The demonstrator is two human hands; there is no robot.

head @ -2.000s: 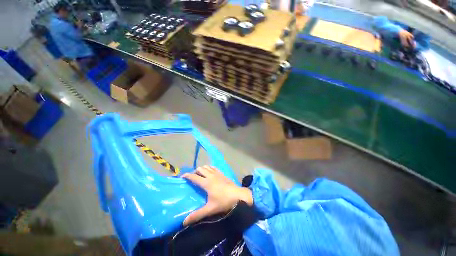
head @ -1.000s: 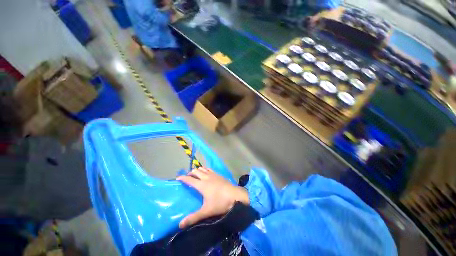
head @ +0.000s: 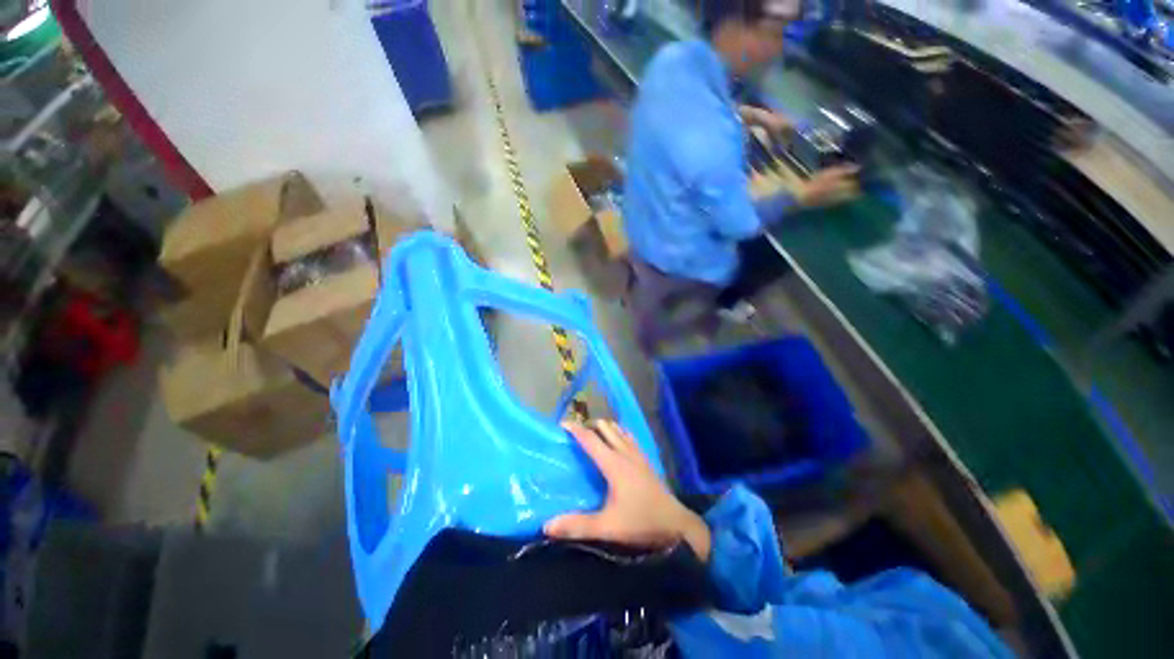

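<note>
A glossy bright blue plastic stool (head: pixel 476 425) is held in front of me, tilted, with its open-sided legs pointing up and away. My right hand (head: pixel 631 496) comes in from the lower right in a blue sleeve and grips the stool's edge, fingers on the side and thumb on top. A black garment (head: pixel 541 592) lies over the near end of the stool, under my hand and wrist. My left hand is not in view.
Open cartons (head: pixel 290 296) stand at left by a white wall (head: pixel 270 90). Yellow-black floor tape (head: pixel 525 213) runs ahead. At right are a person in blue (head: pixel 689 161), a blue bin (head: pixel 760 412) and a green-topped bench (head: pixel 1030 438) with a clear plastic bag (head: pixel 930 251).
The view has moved along the bench and turned left; stacked trays have left the picture, and the person and blue bin are nearer. My right hand still grips the stool.
</note>
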